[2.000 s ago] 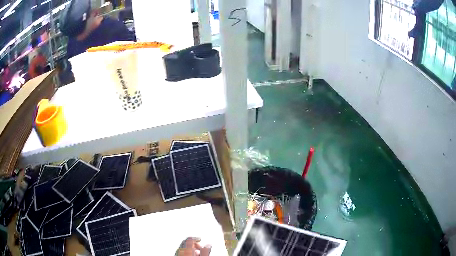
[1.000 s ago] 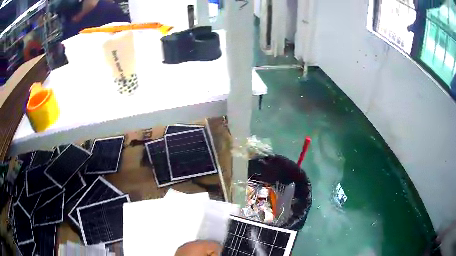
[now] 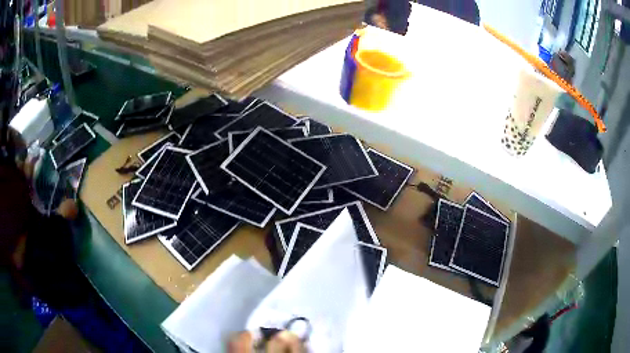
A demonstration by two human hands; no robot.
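A white sleeve (image 3: 314,276) stands tilted at the bottom centre, its top corner over the heap; whether a panel is inside is unclear. A black lead (image 3: 298,323) loops at its lower end. Cut off by the bottom edge, the fingertips of my left hand (image 3: 240,342) are at the sleeve's lower end, and those of my right hand (image 3: 286,343) are closed at the lead. More white sleeves lie at the left (image 3: 214,300) and a bright white stack at the right (image 3: 428,314). Solar panels (image 3: 273,169) lie heaped on cardboard (image 3: 407,238) behind.
A raised white shelf (image 3: 449,103) holds a yellow cup (image 3: 378,79), a pale drink cup (image 3: 528,114), an orange strap (image 3: 552,72), a black case (image 3: 575,140) and stacked cardboard (image 3: 242,41). Two panels (image 3: 480,245) lie at right. A person (image 3: 41,234) is at far left, by more panels.
The view has swung left, bringing in the whole heap and the person. The uncovered panel at my right is no longer seen; a white sleeve is now raised and a black lead shows by my fingers.
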